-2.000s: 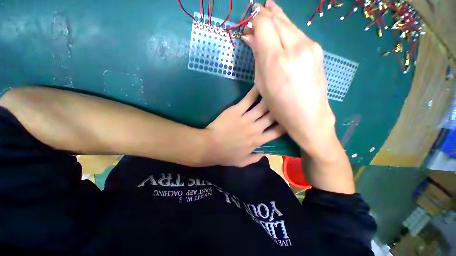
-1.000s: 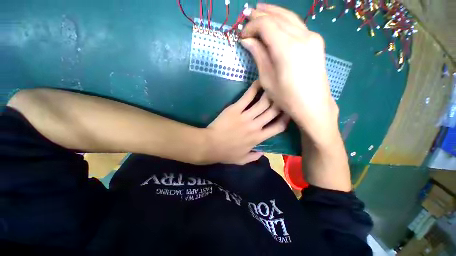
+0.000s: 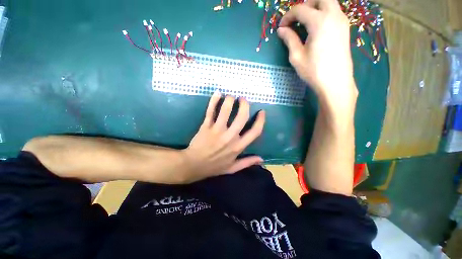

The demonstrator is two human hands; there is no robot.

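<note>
The perforated board (image 3: 228, 76) lies on the green bench in front of me. Several red-and-black wire leads (image 3: 167, 43) stand along its upper left end, with white connectors pointing away from me. My left hand (image 3: 223, 136) is spread palm down, holding nothing, with fingertips at the board's near edge. My right hand (image 3: 324, 50) is at the pile of loose wire leads (image 3: 362, 15), thumb and forefinger tips close together. Whether a lead is pinched there cannot be told; part of the pile is hidden behind this hand.
Brown cardboard (image 3: 410, 101) covers the bench's right end. A red basin (image 3: 358, 174) is below the bench edge, partly behind my right forearm. Boxes and a white surface (image 3: 405, 243) are low on the right. A pale object (image 3: 2, 23) is at the far left edge.
My right hand has left the leads on the board and moved right to the loose pile. My left hand's fingers are now spread beside the board, clear of my right hand. The view has shifted.
</note>
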